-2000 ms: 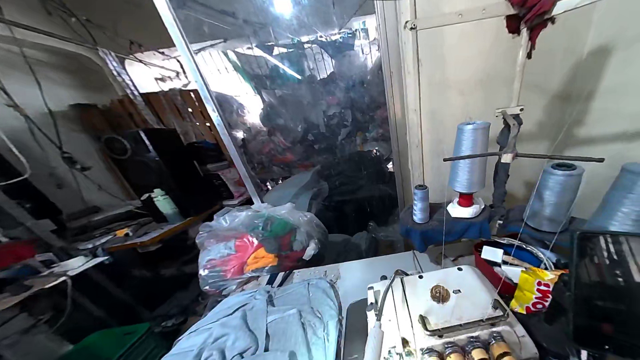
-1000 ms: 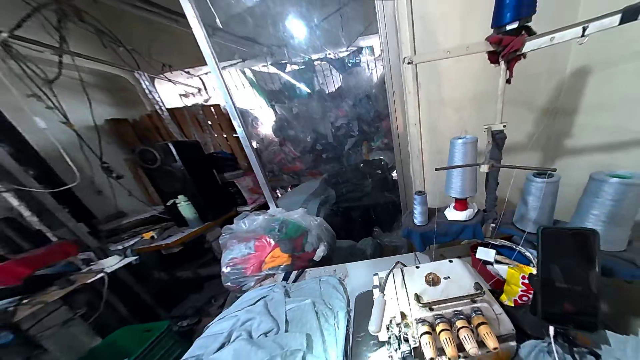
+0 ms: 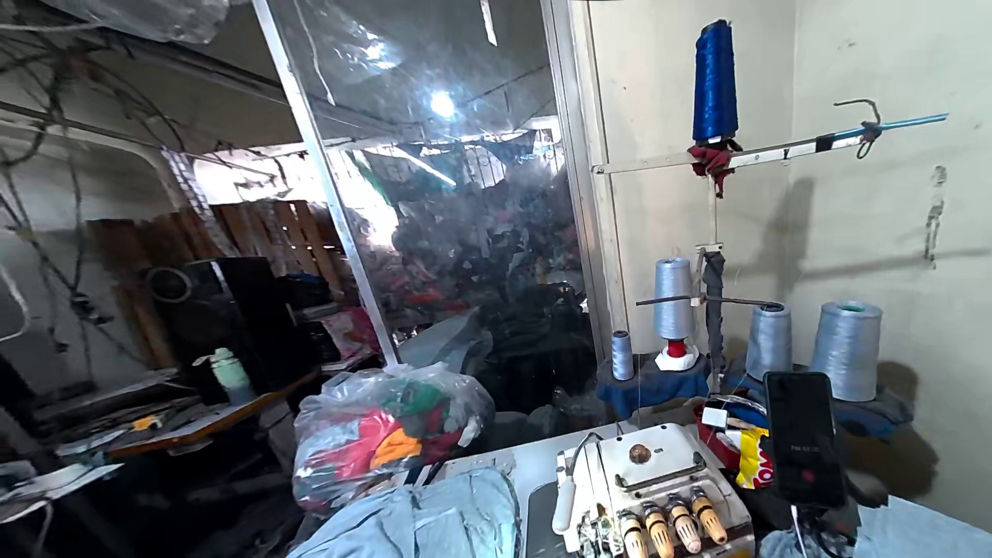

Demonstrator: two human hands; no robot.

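Note:
Neither of my hands shows in the head view. At the lower middle is a white overlock sewing machine (image 3: 647,480) with several tan tension knobs (image 3: 673,527) along its front. Light blue fabric (image 3: 434,515) lies on the white table to the machine's left. Behind that fabric sits a clear plastic bag (image 3: 391,434) filled with red, orange and green cloth. Grey-blue thread cones (image 3: 673,298) stand behind the machine, and a dark blue cone (image 3: 714,85) is mounted high on the thread stand. A black phone (image 3: 804,438) stands upright on a holder to the right of the machine.
A yellow packet (image 3: 753,459) lies behind the phone's left edge. More light blue fabric (image 3: 922,531) is at the lower right corner. At left, a wooden side table (image 3: 209,425) bears a pale green bottle (image 3: 229,372). A metal-framed glass panel (image 3: 465,256) rises behind the table.
The view has shifted, bringing the dark blue cone and more of the thread stand into sight. Nothing on the table has plainly moved.

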